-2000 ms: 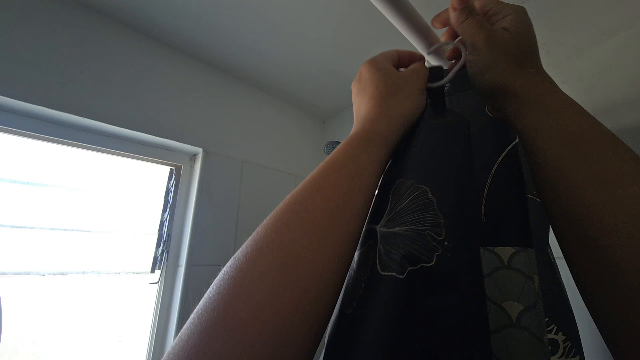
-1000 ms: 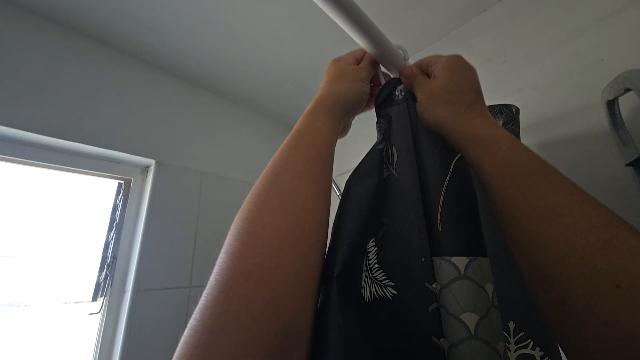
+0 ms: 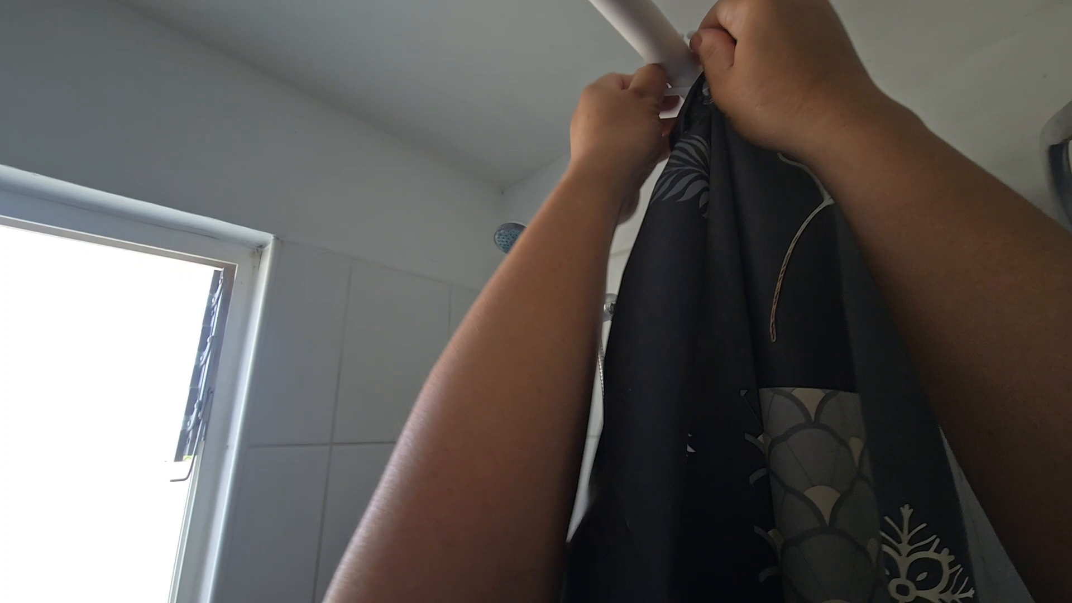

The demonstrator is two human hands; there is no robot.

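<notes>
A dark shower curtain (image 3: pixel 720 318) with leaf and scale patterns hangs in folds below a white curtain rod (image 3: pixel 645 33). At the rod's underside, my left hand (image 3: pixel 620 126) pinches near the curtain's top edge, with part of a pale ring (image 3: pixel 677 90) between its fingers. My right hand (image 3: pixel 779 71) is closed on the curtain's top edge at the rod's right side. The fingers partly hide the ring and the curtain's top, so whether the ring is fastened cannot be told.
A bright louvred window (image 3: pixel 92 402) with a white frame is at the left. Behind my left forearm, a shower head (image 3: pixel 507 237) projects near the corner of the tiled wall (image 3: pixel 389 352). A grey curved object (image 3: pixel 1057 159) is at the right edge.
Two seconds ago a white ring showed clearly between both hands; now the fingers mostly cover it. The curtain's folds have shifted, and its large fan-shaped leaf is out of sight.
</notes>
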